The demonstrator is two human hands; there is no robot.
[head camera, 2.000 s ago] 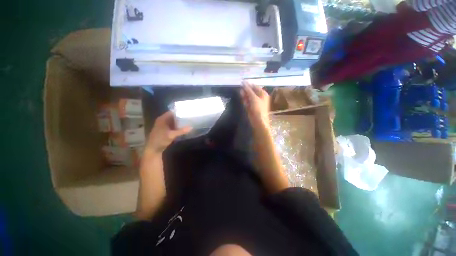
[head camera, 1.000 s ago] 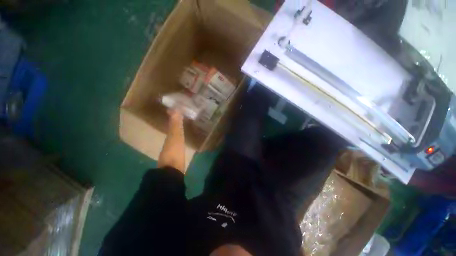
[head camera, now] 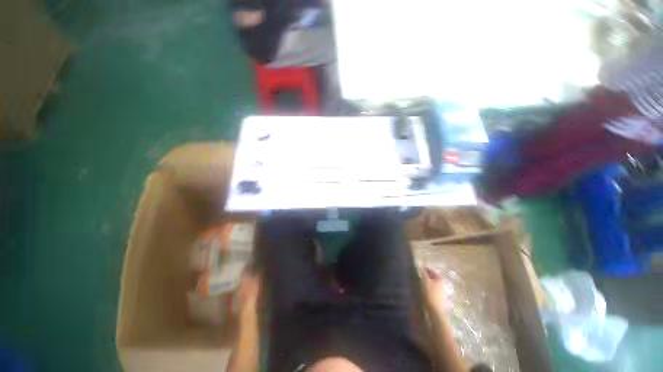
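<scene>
The picture is blurred. My left hand [head camera: 248,292] is low at the right side of the left brown carton, next to orange-and-white packs [head camera: 227,254] lying in it; I cannot tell whether it holds one. My right hand [head camera: 434,285] is low beside my right thigh, at the left edge of the scrap carton [head camera: 474,261], near shiny clear film offcuts [head camera: 472,320]; its fingers are too blurred to read. The white board of the heat sealer [head camera: 320,152] lies across in front of my knees, with no pack seen on it.
The finished-pack carton [head camera: 145,290] stands at left. The control box [head camera: 459,142] is at the board's right end. Beyond are a red stool [head camera: 287,80], a bright worktable [head camera: 465,51] and people's clothing. A white plastic bag [head camera: 585,312] lies on the floor at right.
The view has swung back from the left carton to the front. My left hand has left the carton's middle, where it had a pack. My right hand has come into view at the scrap carton.
</scene>
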